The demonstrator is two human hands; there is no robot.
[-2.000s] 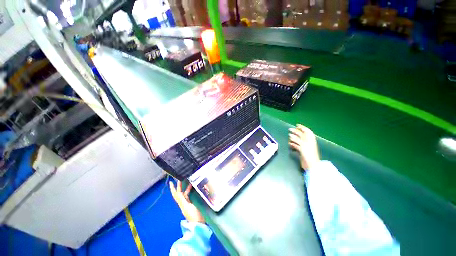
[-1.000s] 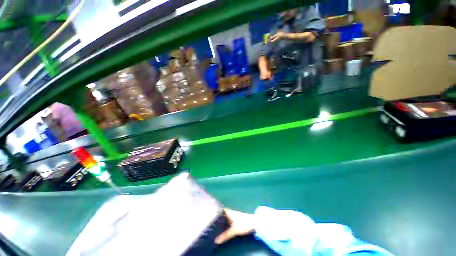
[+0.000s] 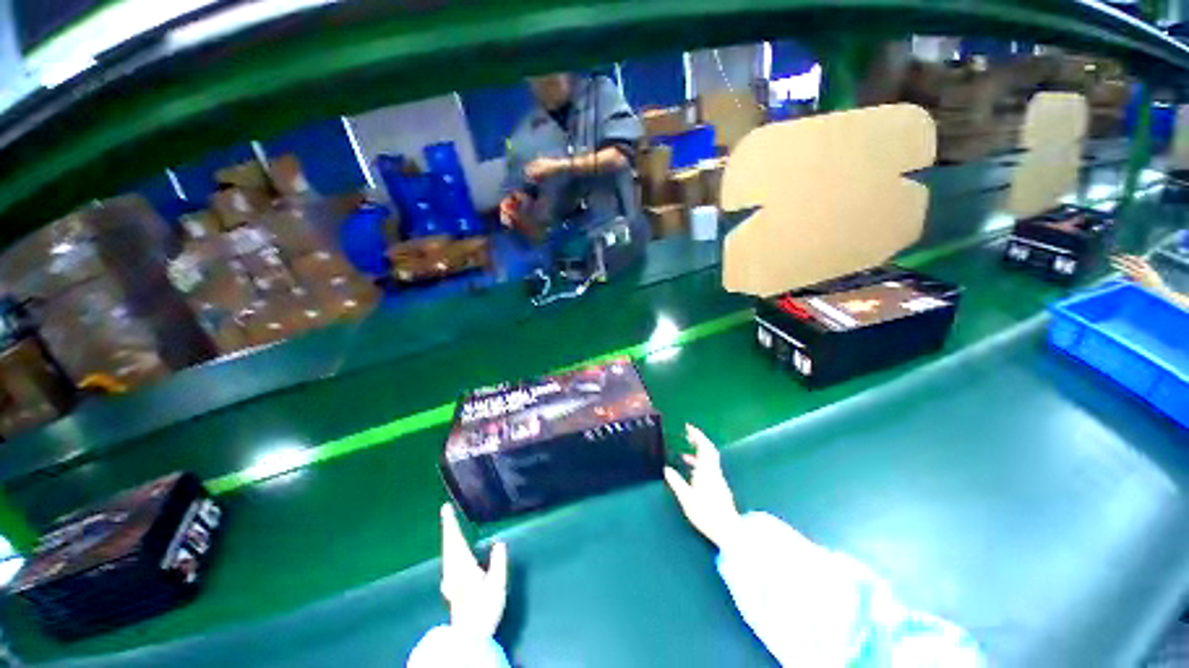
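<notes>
A closed black printed carton (image 3: 554,444) lies in front of me at the near edge of the green conveyor belt, its brown-orange picture on top. My left hand (image 3: 472,574) is at its near left corner, fingers apart, holding nothing. My right hand (image 3: 704,485) is open at its right end, fingertips close to it; I cannot tell whether they touch. An open carton (image 3: 854,342) stands further right on the belt, with its tan box lid (image 3: 835,196) upright and a printed manual on the contents.
Another closed carton (image 3: 117,555) is at the left on the belt. A second open carton (image 3: 1059,242) is at the far right. A blue parts bin (image 3: 1128,342) is on the bench, with another person's hand beside it. A person (image 3: 574,170) is across the line.
The view has swung right, away from the scale. The carton that was on the scale is no longer in view there; a closed carton now lies between my hands, and both hands are open.
</notes>
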